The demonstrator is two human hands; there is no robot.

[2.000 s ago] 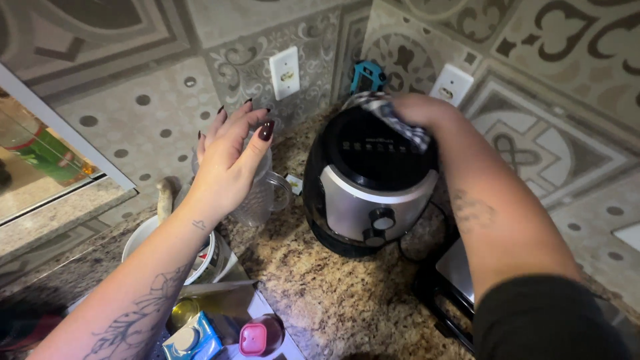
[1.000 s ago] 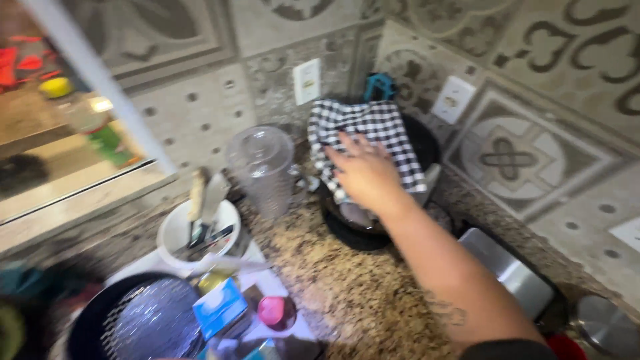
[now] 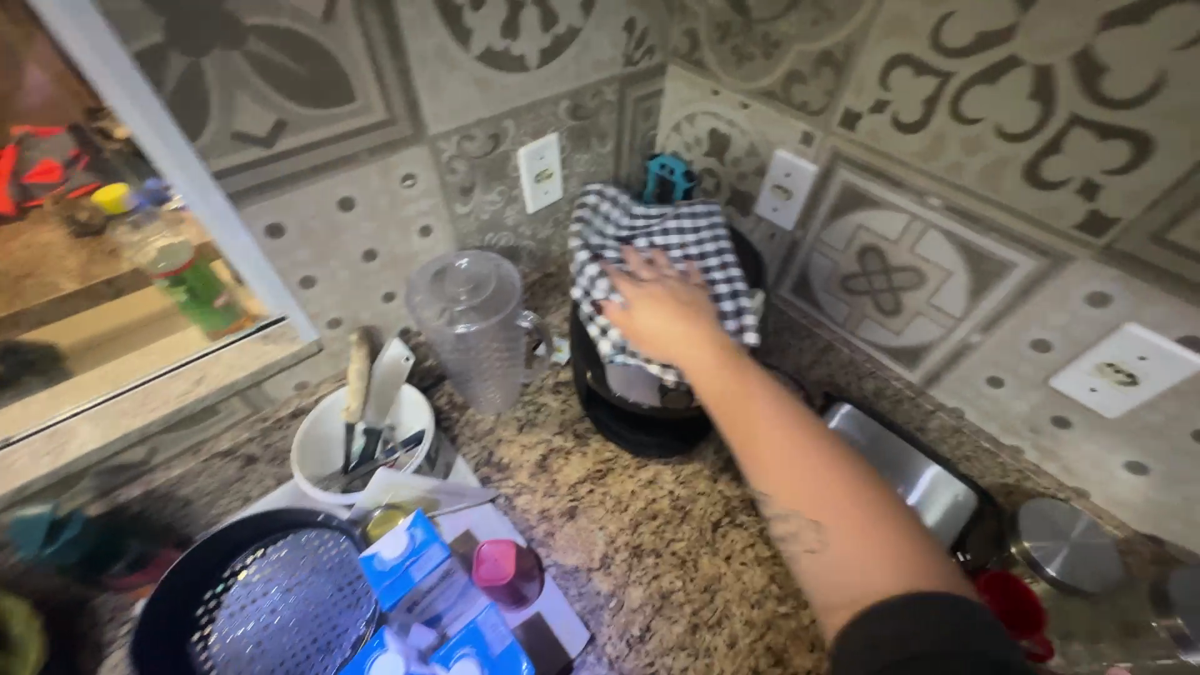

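Observation:
A black-and-white checkered cloth (image 3: 675, 234) lies spread over the top and front of a black and silver air fryer (image 3: 647, 422) in the counter corner. My right hand (image 3: 661, 305) rests on the cloth with its fingers spread; whether it grips any fabric cannot be told. My left hand is out of view. Left of the air fryer stands a clear plastic pitcher (image 3: 473, 328) with a lid. Behind the cloth a teal object (image 3: 669, 178) shows against the tiled wall.
A white tub (image 3: 305, 459) of utensils, a dark pan (image 3: 159, 600) with a perforated insert, blue-and-white cartons (image 3: 408, 562) and a pink-capped container (image 3: 506, 572) stand at left. A silver appliance (image 3: 900, 469), a red cup (image 3: 1012, 605) and a round metal lid (image 3: 1069, 544) are at right.
The checkered cloth, bunched under my right hand at the air fryer's back earlier, now lies spread over it. My left hand has left the view. The view has shifted.

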